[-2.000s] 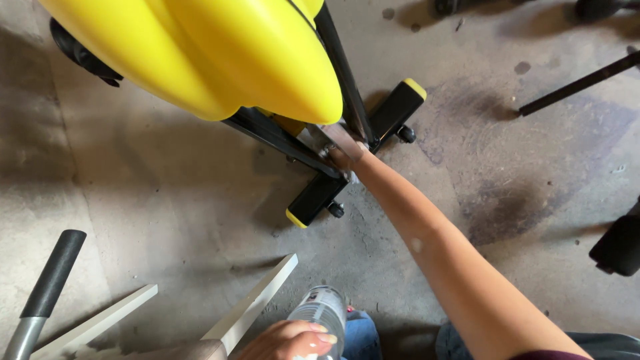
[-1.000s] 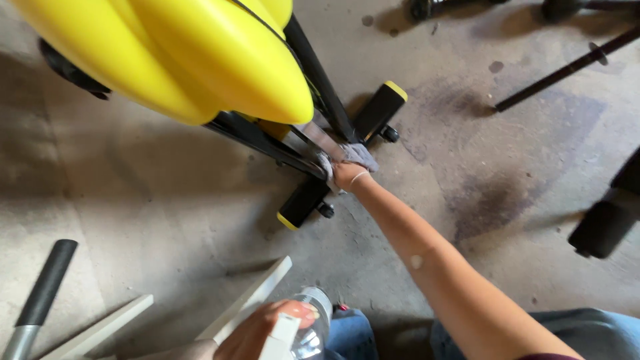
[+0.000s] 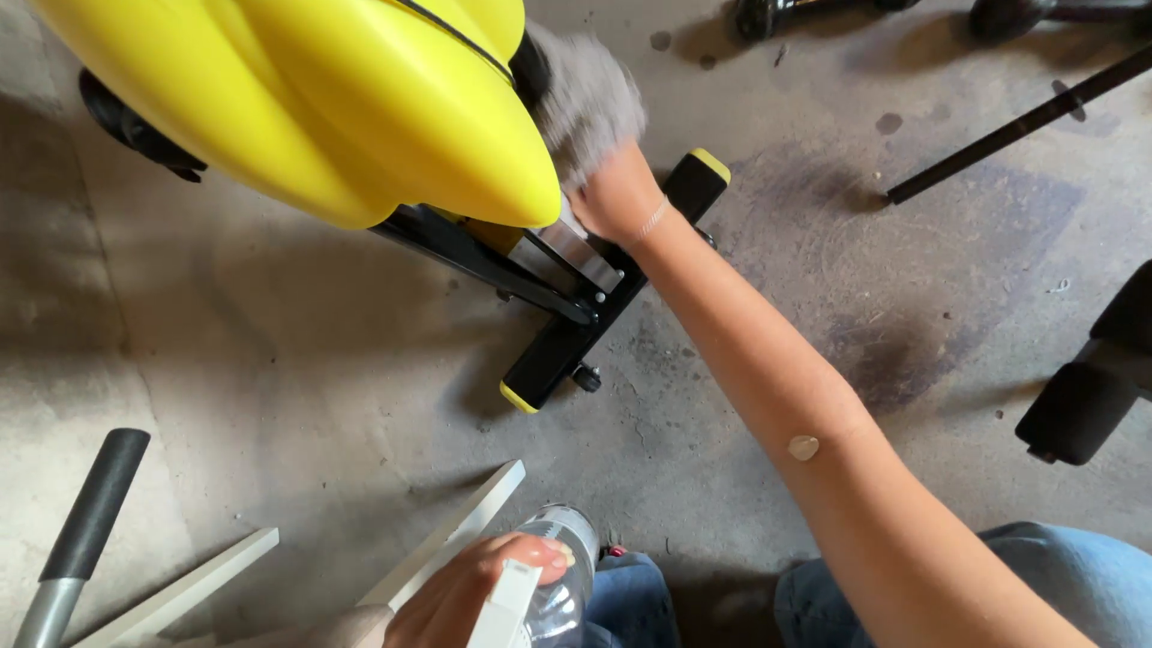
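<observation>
At the bottom of the head view my left hand (image 3: 490,576) grips a clear plastic spray bottle (image 3: 560,576) with a white trigger head. My right hand (image 3: 621,198) reaches forward, holding a grey cloth (image 3: 589,103) against a black part beside the yellow seat (image 3: 360,99) of an exercise bike. The cloth is blurred and hides most of the fingers. Under my right wrist lies the bike's black floor bar (image 3: 549,360) with yellow end caps, joined to black frame tubes (image 3: 477,261) and a metal plate.
White bars (image 3: 459,531) and a black-gripped metal handle (image 3: 99,495) stand at lower left. A black rod (image 3: 1008,130) crosses the upper right, with dumbbells (image 3: 765,18) at the top edge. Black foam rollers (image 3: 1089,396) are at the right. The concrete floor (image 3: 297,378) is stained.
My right hand has moved with the cloth from the frame's lower end, by the floor bar, up to the side of the yellow seat. My left hand still holds the bottle.
</observation>
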